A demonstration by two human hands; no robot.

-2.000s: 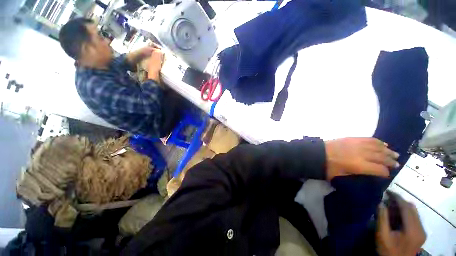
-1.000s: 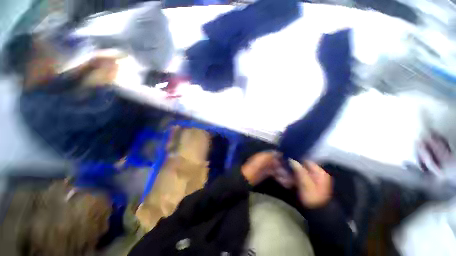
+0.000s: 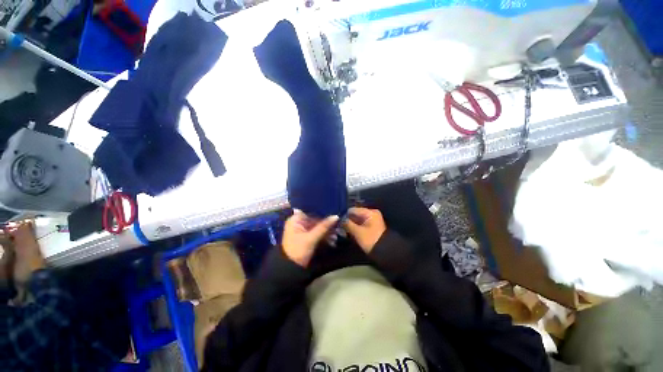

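Observation:
A long curved navy panel (image 3: 318,138) lies on the white table, its upper part just left of the needle area of the sewing machine (image 3: 436,36). Its lower end hangs over the table's front edge. My left hand (image 3: 308,234) and my right hand (image 3: 363,227) pinch that lower end close together above my lap. A small pale bit shows between my fingers; what it is cannot be told.
A stack of navy panels (image 3: 156,109) lies at the left, with a narrow dark strip (image 3: 206,139) beside it. Red-handled scissors (image 3: 472,107) lie right of the needle. A white cloth bundle (image 3: 592,218) is at right. A neighbour's arm (image 3: 29,254) shows at far left.
The view has swung right, showing more of the machine. My hands have come together at the panel's lower end; two seconds ago my left hand lay flat on it.

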